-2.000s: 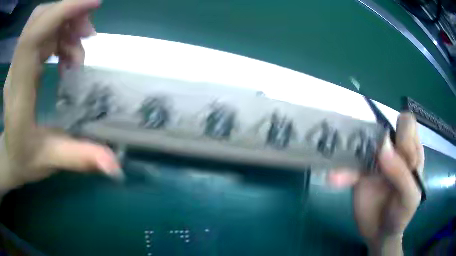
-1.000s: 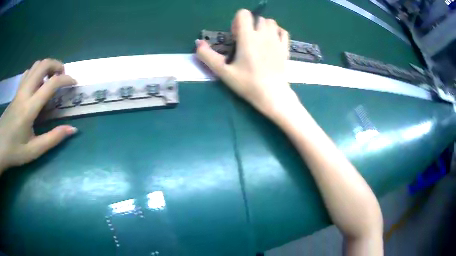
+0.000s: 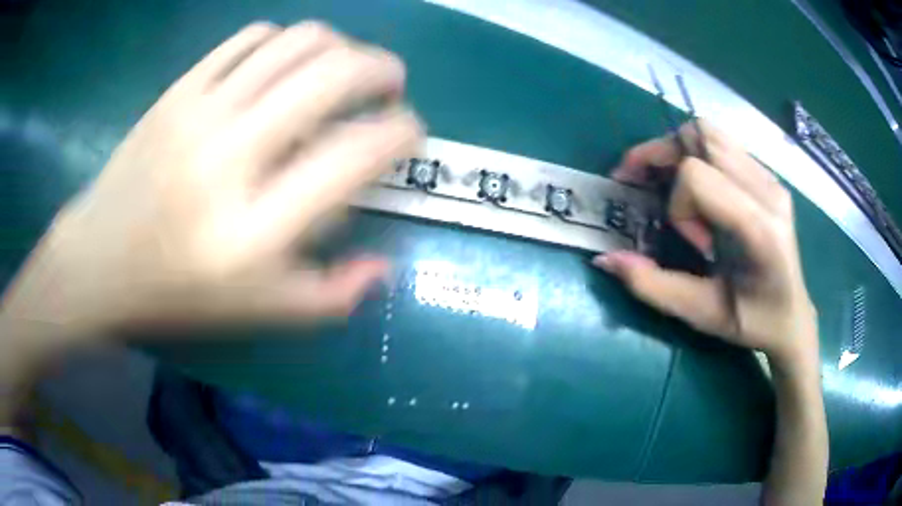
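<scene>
A silver-grey fixture bar (image 3: 524, 209) lies slanted over the green bench, with several small round components in a row; one component (image 3: 494, 185) shows a shiny centre. My right hand (image 3: 727, 237) grips the bar's right end between thumb and fingers. It also holds dark tweezers (image 3: 689, 117), whose two points face up and away. My left hand (image 3: 247, 178) is large and blurred, with its fingers over the bar's left end and its thumb below. The left end is hidden, and whether this hand touches the bar cannot be told.
Tiny white dots (image 3: 386, 346) and a glare patch lie on the green bench (image 3: 554, 395) in front of the bar. A pale strip (image 3: 584, 40) runs behind. Another fixture bar (image 3: 846, 163) lies at the right beyond it. A small dotted patch (image 3: 857, 321) is at the right.
My right hand has left the bar on the strip's far side and now grips a bar nearer me. My left hand has moved right and up, and looks larger and blurred.
</scene>
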